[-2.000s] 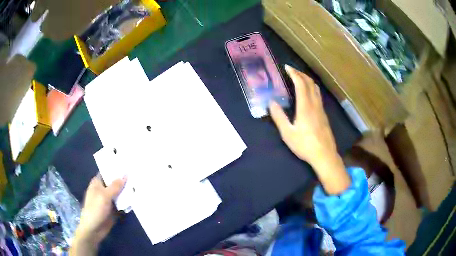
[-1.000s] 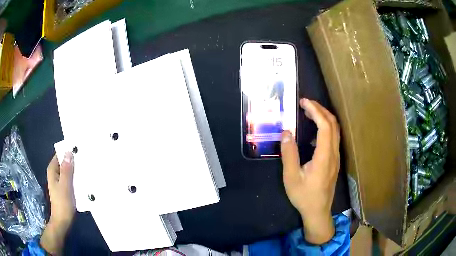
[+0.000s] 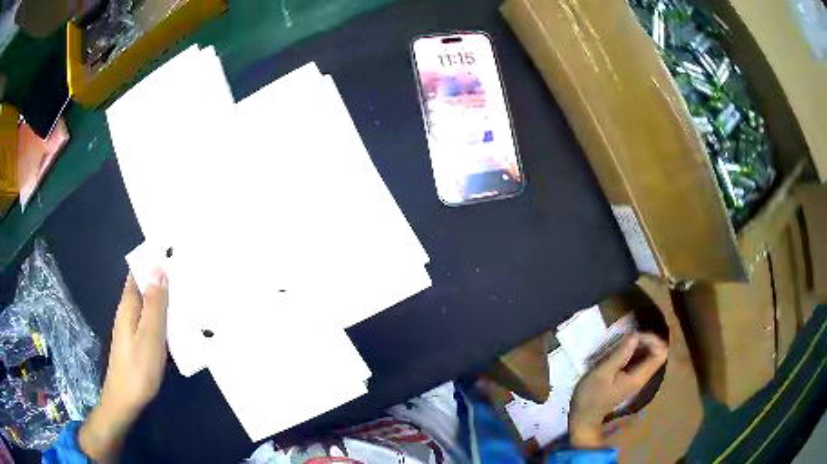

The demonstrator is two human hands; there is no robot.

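Observation:
A flat stack of white cross-shaped box inserts (image 3: 263, 199) with small dark holes lies on the black mat. My left hand (image 3: 141, 344) grips its left edge, thumb on top and fingers hidden beneath. My right hand (image 3: 617, 385) is over the open brown carton by my lap, its curled fingers on a small white card piece (image 3: 603, 337); the exact grip is partly hidden. More loose white card pieces (image 3: 544, 399) lie in that carton. A smartphone (image 3: 467, 118) with a lit screen showing 11:15 lies on the mat, untouched.
A brown carton (image 3: 617, 118) of green-silver cylinders stands at the right. A clear plastic bag (image 3: 54, 326) of dark cables lies at the left. Yellow boxes (image 3: 150, 41) and a pinkish-red card (image 3: 38, 154) are at the upper left, on the green surface.
My right hand has left the smartphone, moved down to the lap carton and closed on a white piece. My left hand still holds the insert stack. The camera view has turned slightly.

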